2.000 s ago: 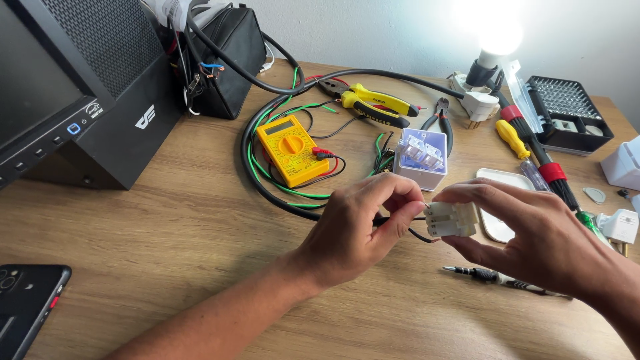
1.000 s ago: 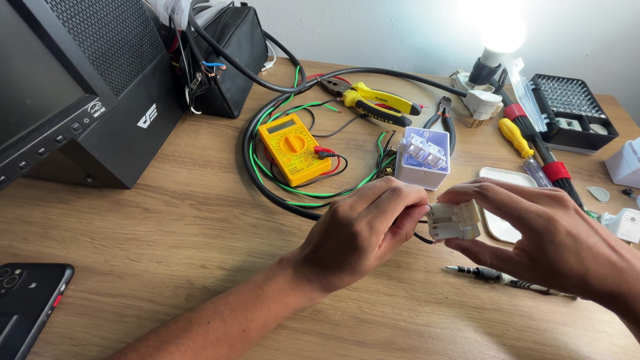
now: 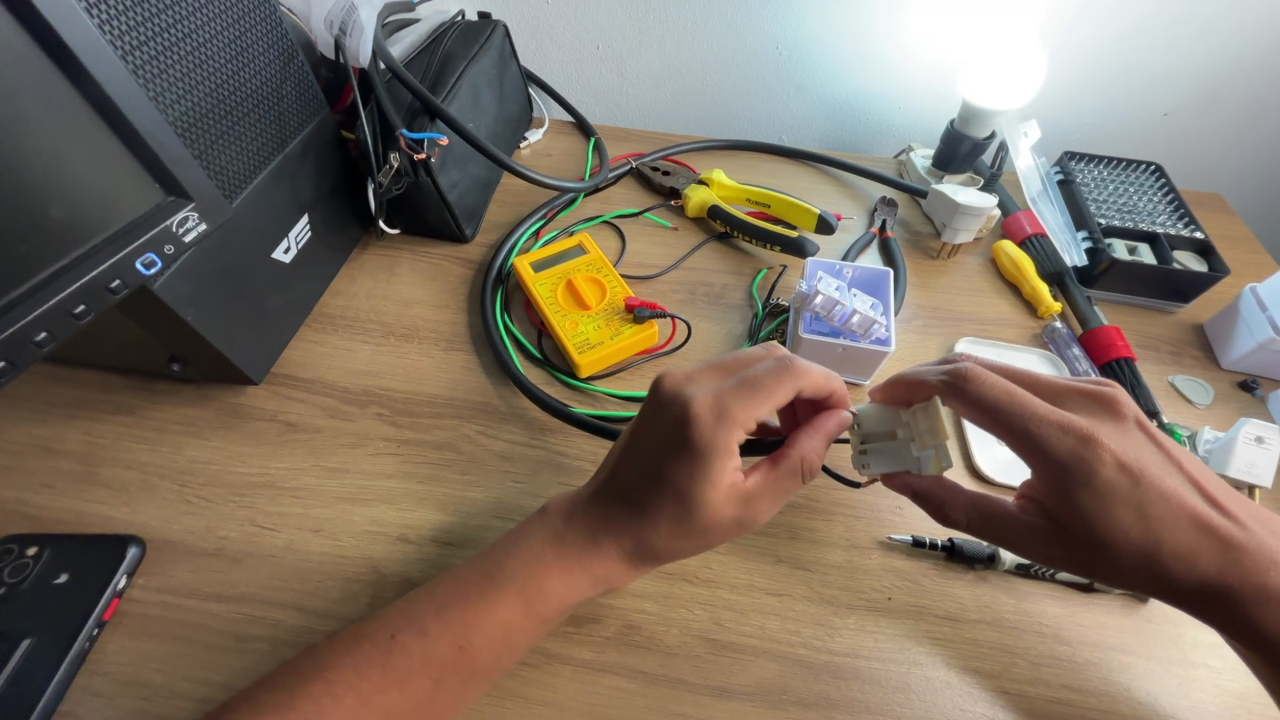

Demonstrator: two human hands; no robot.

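My right hand (image 3: 1060, 460) grips a white plastic electrical module (image 3: 900, 438) between thumb and fingers. At its left side, my left hand (image 3: 725, 450) pinches a thin wire whose end meets the module; whether the end sits inside a terminal cannot be told. Another black wire (image 3: 845, 480) with a bare copper end runs below the left fingers toward the module's lower edge. Behind the hands stands a white box (image 3: 842, 345) holding clear connectors (image 3: 845, 305). A precision screwdriver (image 3: 970, 552) lies on the table just below my right hand.
A yellow multimeter (image 3: 585, 305) lies within a loop of black cable (image 3: 492, 310). Combination pliers (image 3: 750, 210), diagonal cutters (image 3: 885, 240), a yellow-handled screwdriver (image 3: 1025, 275) and a bit case (image 3: 1140, 225) lie behind. A lit bulb (image 3: 1000, 75) stands near the wall; a phone (image 3: 60, 600) lies front left.
My left fingers have shifted slightly at the module's left side, and the thumb now shows apart from the curled fingers. My right hand keeps its hold on the module.
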